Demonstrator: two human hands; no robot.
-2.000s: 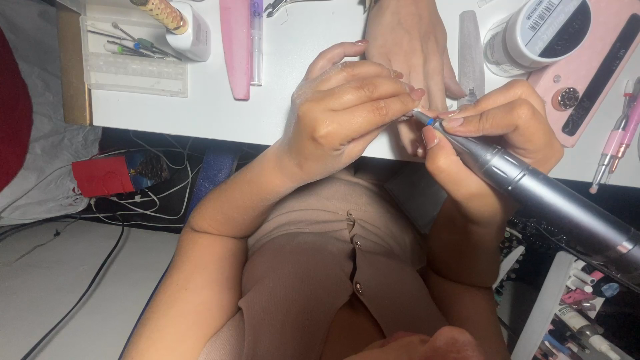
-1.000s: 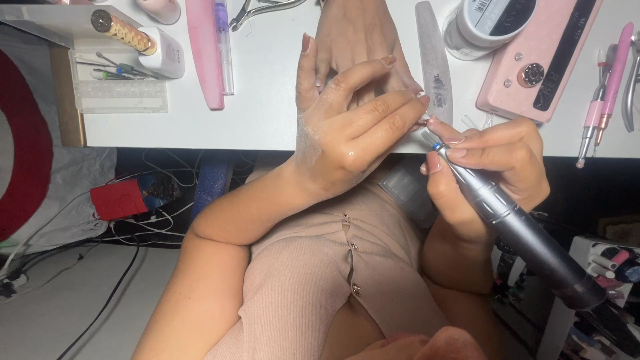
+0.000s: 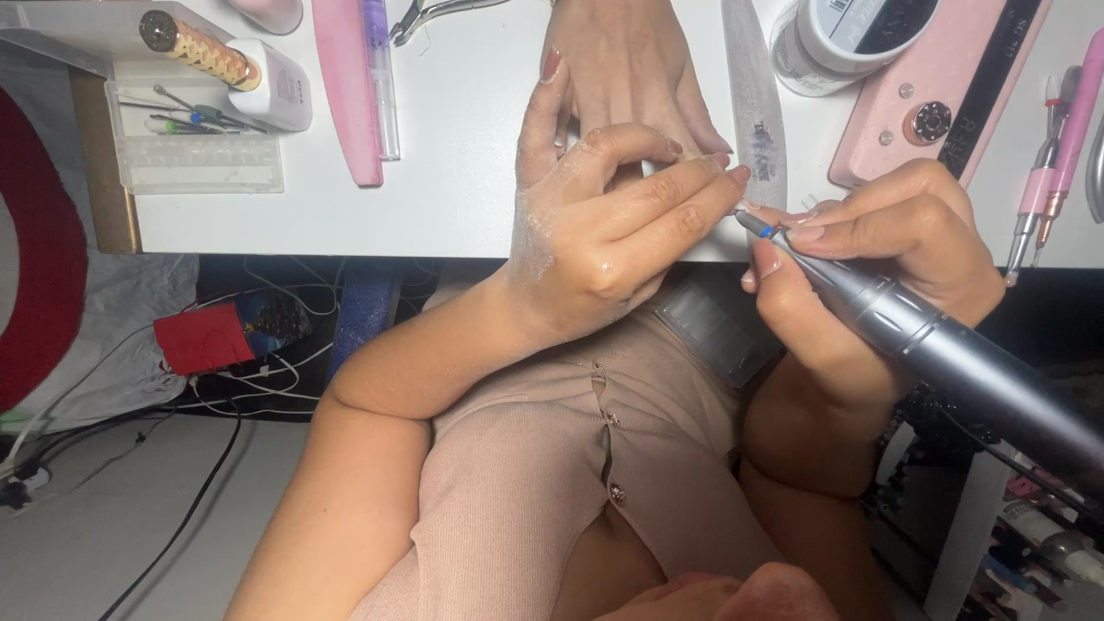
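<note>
Pale dust coats the back of my left hand (image 3: pixel 604 224), whose fingers are bent around a finger of another person's hand (image 3: pixel 630 78) that lies on the white table. My right hand (image 3: pixel 871 250) grips a dark grey electric nail drill (image 3: pixel 940 345) like a pen. Its grey bit with a blue band (image 3: pixel 756 225) is at the fingertips of my left hand; whether it touches a nail cannot be told. My left fingers mostly hide the held finger. Right beside the hands lies a grey nail file (image 3: pixel 759 112).
A pink nail file (image 3: pixel 349 95), cuticle nippers (image 3: pixel 431 13), a clear box of drill bits (image 3: pixel 203 164) and a white bottle (image 3: pixel 276 86) stand left. Right are a white jar (image 3: pixel 811 52), a pink device with a knob (image 3: pixel 888 129) and pink brushes (image 3: pixel 1069 129).
The fingers of my left hand have shifted their hold, with the index finger now raised apart. The drill stays in my right hand. The view has moved somewhat.
</note>
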